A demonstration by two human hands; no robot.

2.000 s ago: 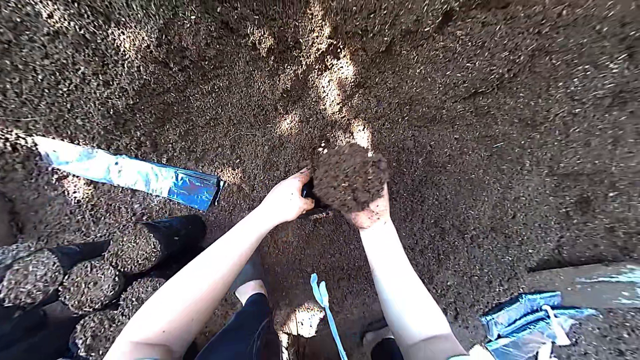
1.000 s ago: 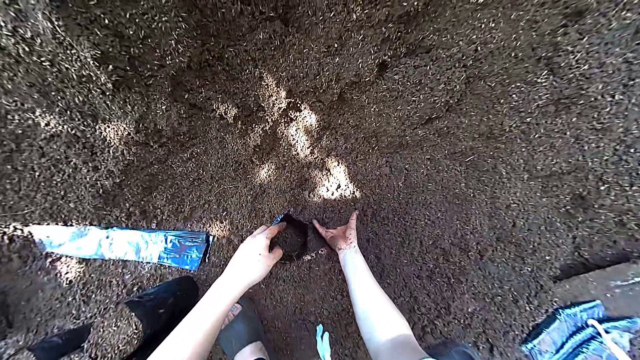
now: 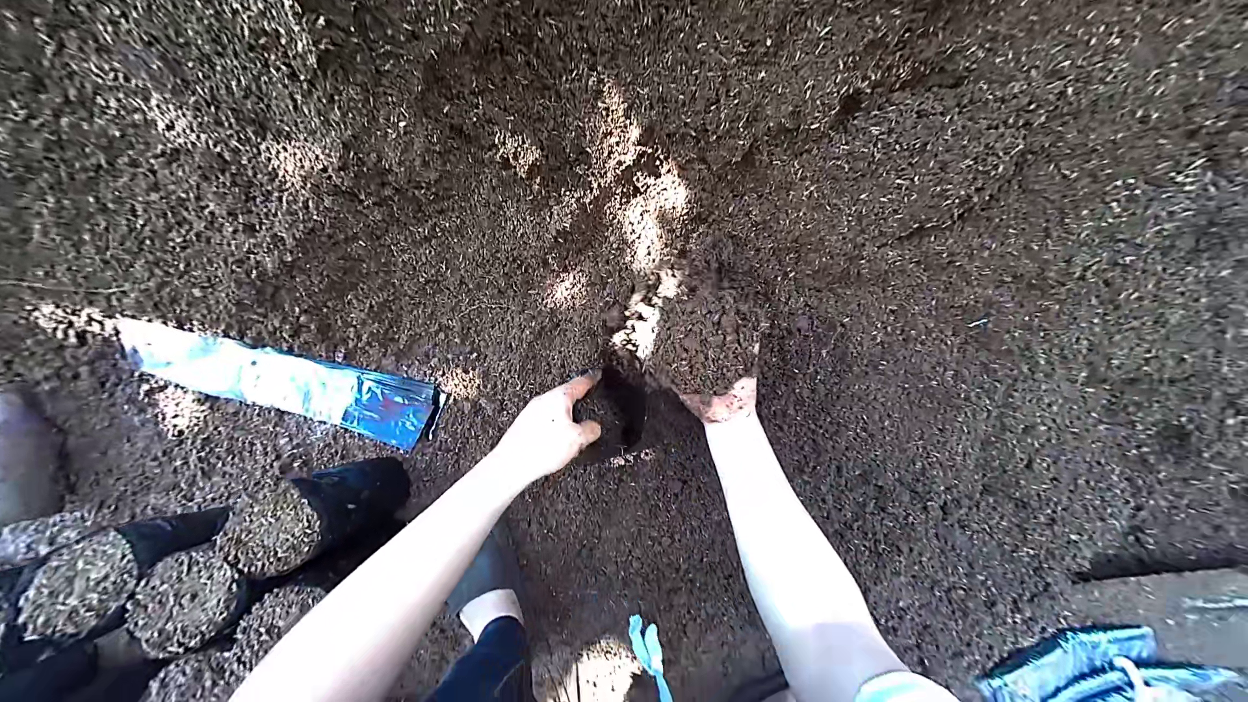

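My left hand (image 3: 558, 424) is curled around the left side of a black plastic grow bag (image 3: 624, 414), whose dark opening shows at the middle of the view. Just right of it, my right hand (image 3: 723, 398) is palm up under a heap of dark soil (image 3: 707, 341), which hides most of the fingers. Loose soil mixed with husks (image 3: 926, 390) spreads all around both hands.
Several filled black grow bags (image 3: 268, 531) stand at the lower left. A flat stack of plastic bags (image 3: 283, 390) lies on the soil above them. More folded plastic (image 3: 1102, 663) is at the lower right. My foot and leg (image 3: 492, 624) are below my left arm.
One second ago my right hand was spread beside the bag with no soil heap on it; now it holds one up. My left hand remains at the bag.
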